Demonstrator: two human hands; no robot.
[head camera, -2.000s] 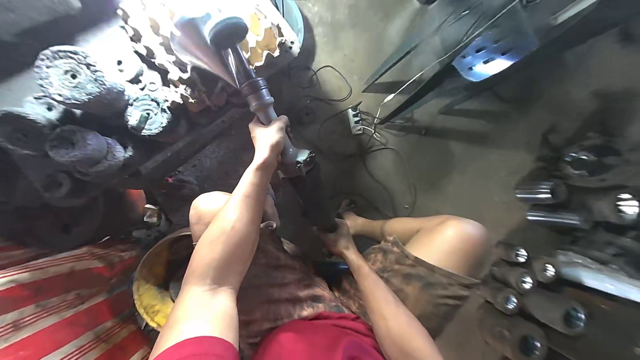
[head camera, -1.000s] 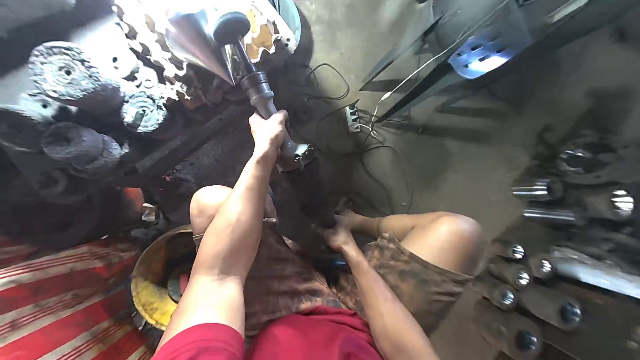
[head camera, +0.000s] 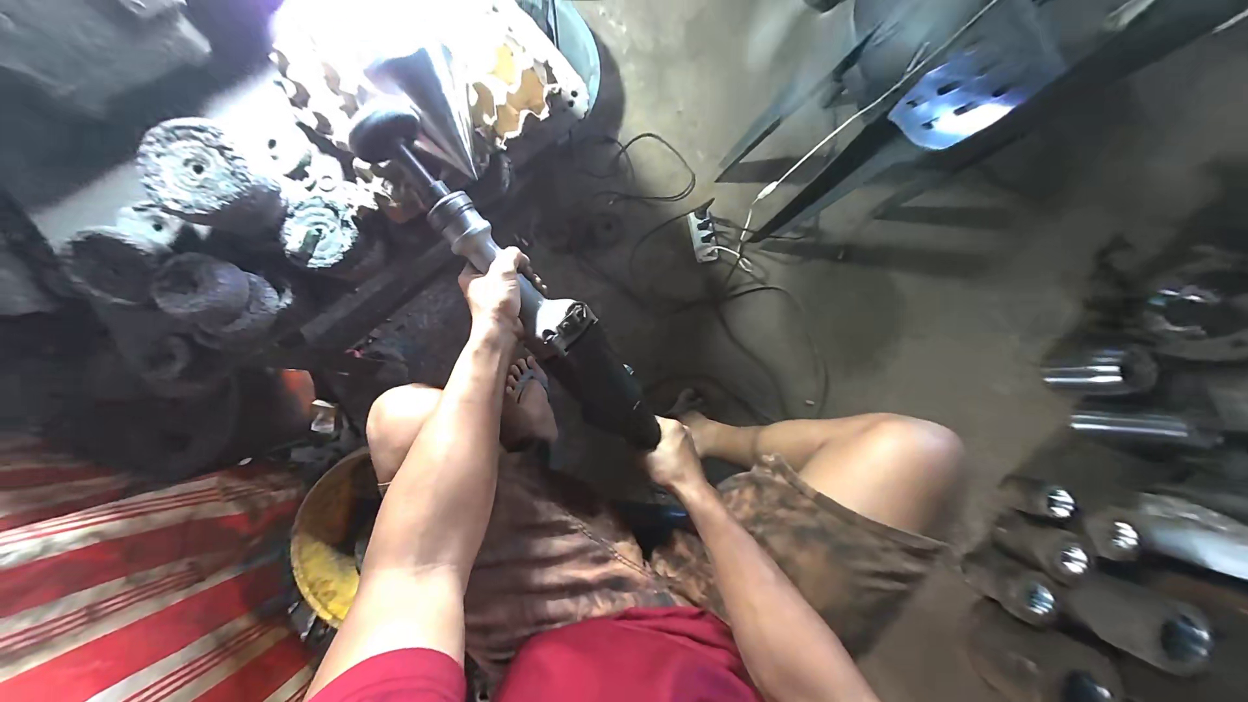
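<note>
A long electric die grinder (head camera: 600, 385) runs diagonally across the middle, from my lap up to the left. My left hand (head camera: 497, 292) is wrapped round its grey front neck, and my right hand (head camera: 673, 453) grips the dark rear end of its body. A dark rounded grinding head (head camera: 383, 132) sits on its spindle. Right beside that head is a shiny metal cone (head camera: 439, 107); whether they touch I cannot tell. Behind the cone is a brightly lit, scalloped mass (head camera: 512, 83), partly washed out by glare.
Several rough round wheels (head camera: 195, 168) are stacked at the left. A power strip (head camera: 702, 236) with loose cables lies on the floor. Polished metal cylinders (head camera: 1087, 374) stand or lie at the right. A yellow container (head camera: 322, 565) is by my left knee, near a striped red cloth (head camera: 146, 585).
The rear of the grinder, dark and blurred earlier, now shows plainly, with my right hand at its end. The grinding head has shifted slightly away from its spot over the cone toward the left.
</note>
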